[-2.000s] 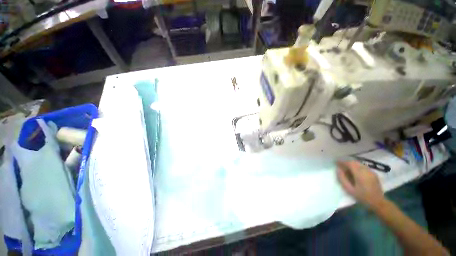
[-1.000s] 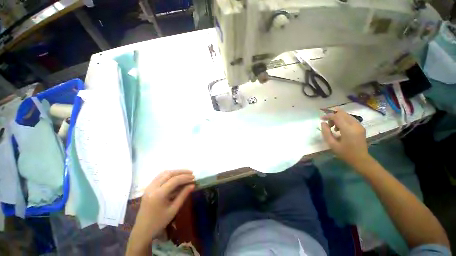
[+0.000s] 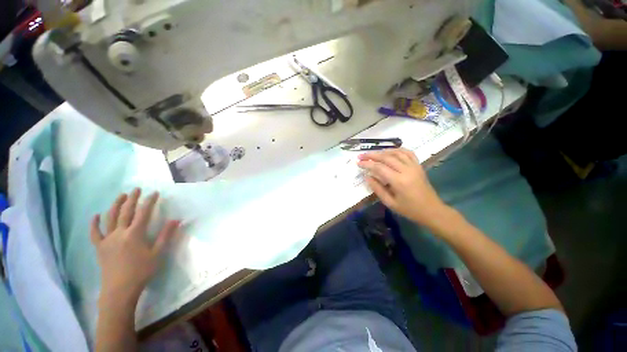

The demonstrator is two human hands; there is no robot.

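Observation:
A pale green fabric panel [image 3: 275, 223] lies flat on the white table below the sewing machine [image 3: 261, 34], its curved edge over the front edge. My left hand [image 3: 129, 240] rests on the fabric at the left, palm down, fingers spread, holding nothing. My right hand [image 3: 402, 182] is at the panel's right end, thumb and fingertips close together; whether they pinch the fabric cannot be told. Black thread snips [image 3: 371, 144] lie just beyond its fingertips. The needle area [image 3: 206, 159] is at the panel's far edge.
Black-handled scissors [image 3: 330, 106] and a thin metal tool [image 3: 271, 107] lie on the machine bed. Pens, tape and a blue ring [image 3: 447, 96] are at the right end. A white paper pattern [image 3: 31, 251] is at the left. Green fabric [image 3: 481, 199] hangs at the right; another person's arm [image 3: 605, 27] is at top right.
The view has swung right and closer. My left hand has moved from the table's front edge onto the fabric, fingers spread. My right hand stays near the panel's right end; the snips are now uncovered.

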